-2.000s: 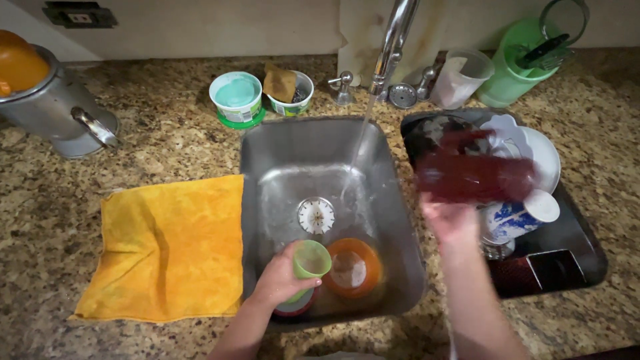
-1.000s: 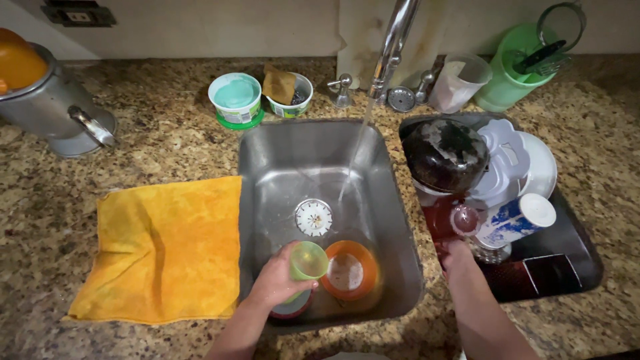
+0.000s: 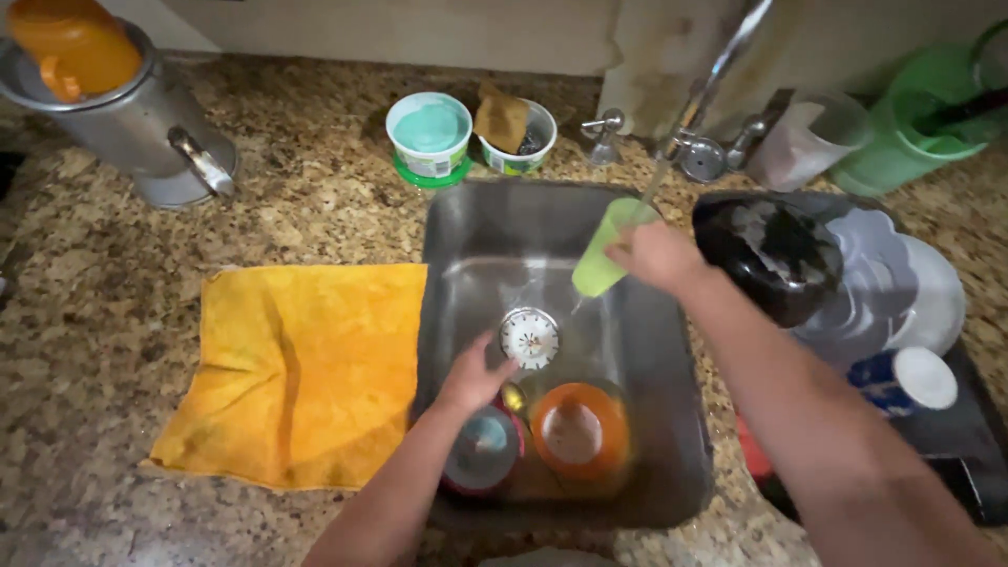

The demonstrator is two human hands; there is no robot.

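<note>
My right hand (image 3: pixel 657 250) grips a light green plastic cup (image 3: pixel 602 256), tilted under the stream from the chrome faucet (image 3: pixel 713 67). My left hand (image 3: pixel 475 376) is over the steel sink (image 3: pixel 504 224) with fingers apart and nothing in it, close to the white drain strainer (image 3: pixel 531 339). Below it in the basin lie an orange bowl (image 3: pixel 614 433) and a round container with a reddish rim (image 3: pixel 482 449). A gold-coloured spoon (image 3: pixel 514 398) shows between them.
A yellow cloth (image 3: pixel 315 370) lies left of the sink. Behind stand two small tubs (image 3: pixel 429 130) and a metal pitcher (image 3: pixel 169 118). At right a black dish tray (image 3: pixel 937 441) holds a dark pot (image 3: pixel 768 256), plates (image 3: pixel 933 291) and a blue-and-white cup (image 3: pixel 906 382).
The green cup was in my left hand low in the sink and is now in my right hand under the water. My right hand has come over from the dish tray, where it set down a red container.
</note>
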